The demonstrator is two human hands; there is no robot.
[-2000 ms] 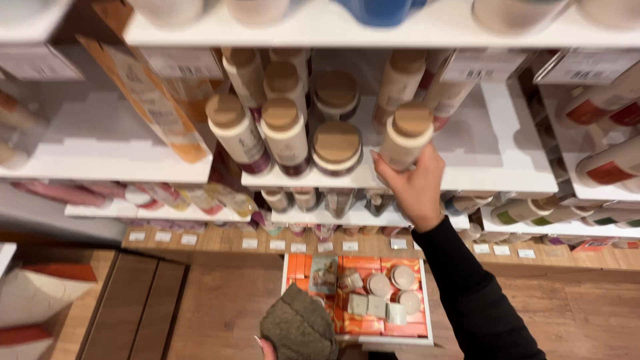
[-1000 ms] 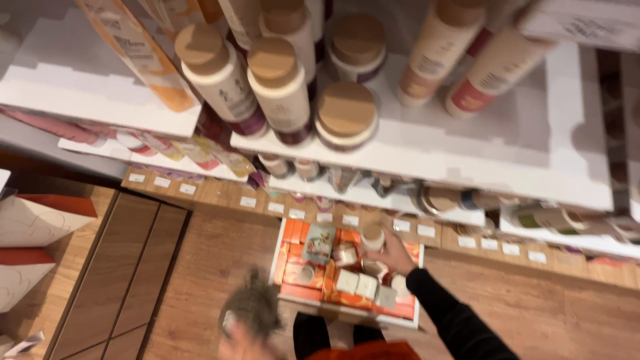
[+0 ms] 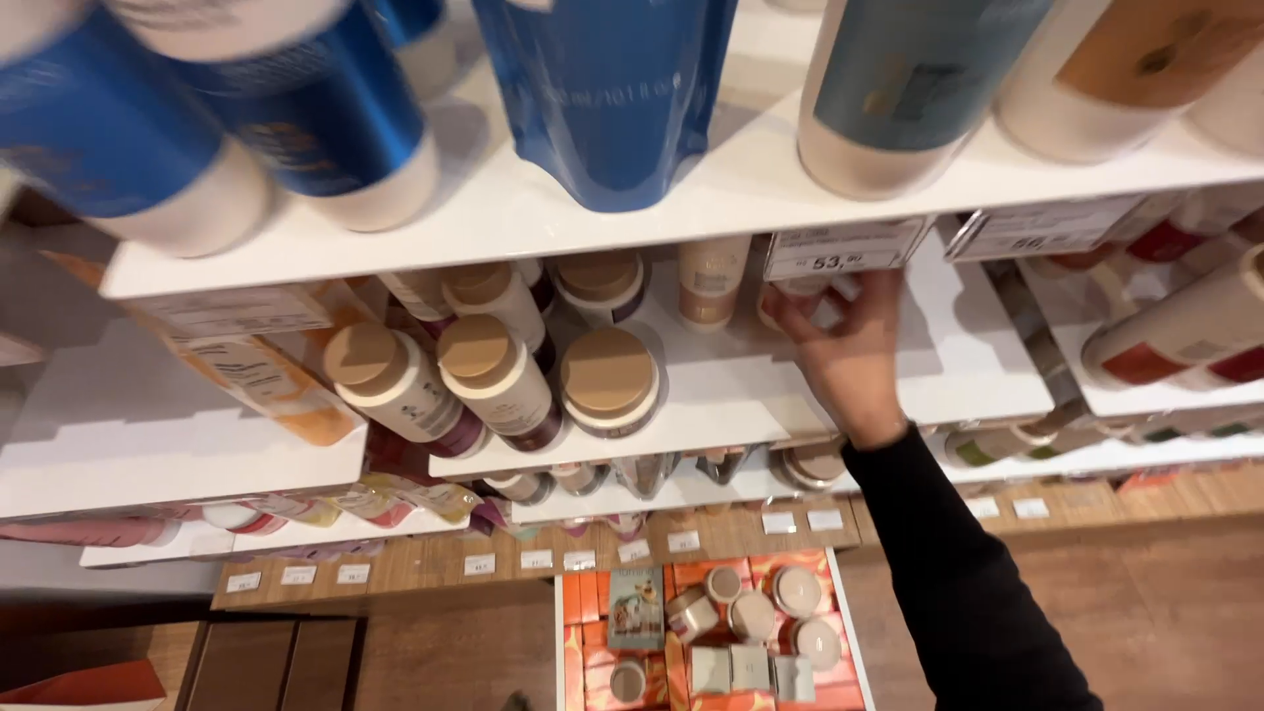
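Note:
Deep on the middle white shelf, my right hand (image 3: 851,341) has its fingers around the lower part of a pale bottle (image 3: 800,296), whose top is hidden behind a price tag (image 3: 844,249). A similar pale tube (image 3: 713,281) stands just left of it. Further left stand a wide jar with a tan lid (image 3: 609,382) and cream bottles with tan caps and purple bases (image 3: 499,383). Below, an open drawer (image 3: 861,632) holds orange boxes, several round jars (image 3: 752,614), small light boxes (image 3: 750,670) and a green printed box (image 3: 635,607). My left hand is out of view.
An upper white shelf (image 3: 474,242) with blue bottles (image 3: 296,109), a blue pouch (image 3: 612,99) and a teal-labelled bottle (image 3: 918,99) overhangs my hand. Lower shelves hold tubes and bottles. Brown panels (image 3: 272,664) stand at lower left.
My right hand has moved up from the drawer to the middle shelf. My left hand, with a crumpled dark green cloth-like thing, has gone out of view. The view has shifted upward.

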